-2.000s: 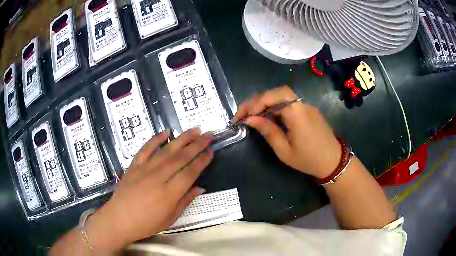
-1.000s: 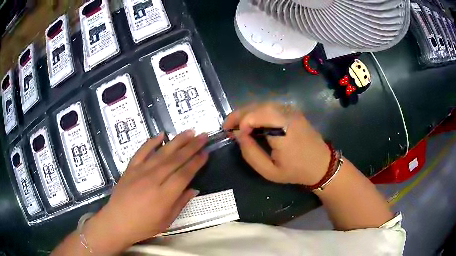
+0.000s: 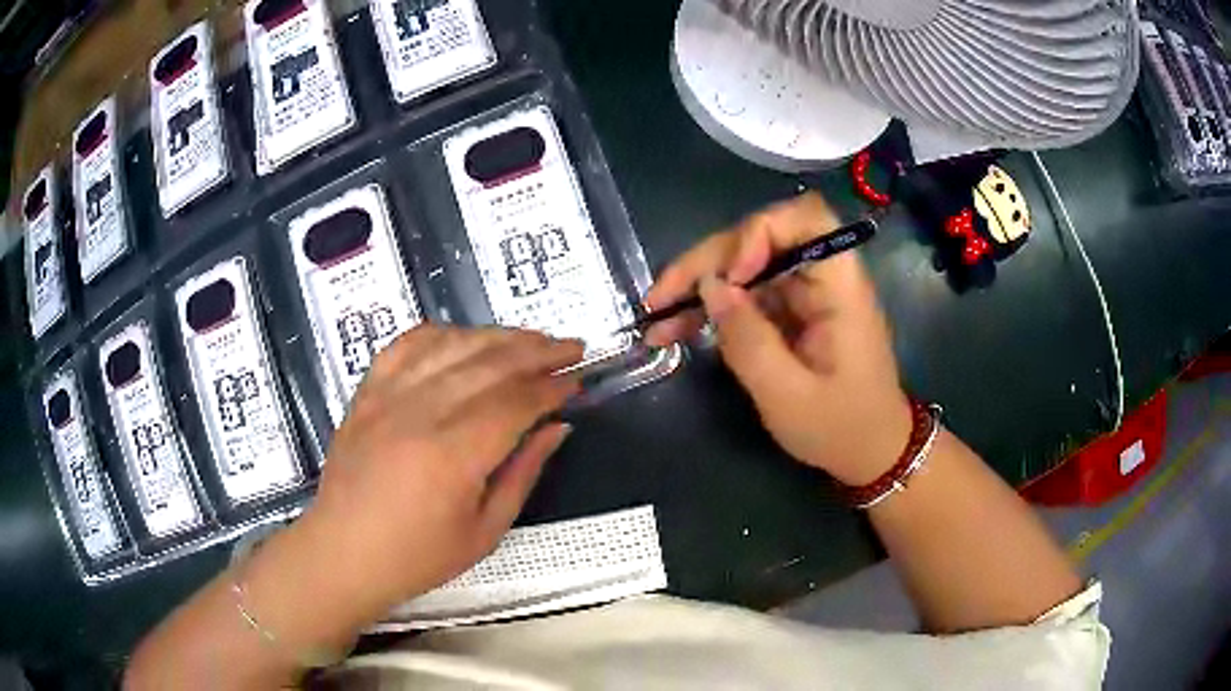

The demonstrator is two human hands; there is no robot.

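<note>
The clear blister tray [image 3: 439,257] lies in front of me with two rows of white packages, each with a dark oval end. My right hand [image 3: 810,338] holds black tweezers [image 3: 814,253] like a pen, with the tip at the lower end of the nearest right package [image 3: 527,243]. My left hand [image 3: 446,452] lies flat over the tray's lower edge, fingers together and pointing right, and covers the lower ends of packages. Nothing shows gripped in it. A white label sheet [image 3: 567,567] with rows of tiny marks lies partly under my left hand and wrist.
A white desk fan [image 3: 783,101] stands at the upper right, with a black and red cartoon trinket [image 3: 965,223] beside it. A pale cable [image 3: 1100,304] curves down the green bench. Another filled tray [image 3: 1188,108] lies at the far right. A red object [image 3: 1100,452] is below the bench edge.
My right hand has turned, so the tweezers now point up to the right with more of the shaft showing. My left fingers have shifted slightly up along the tray edge.
</note>
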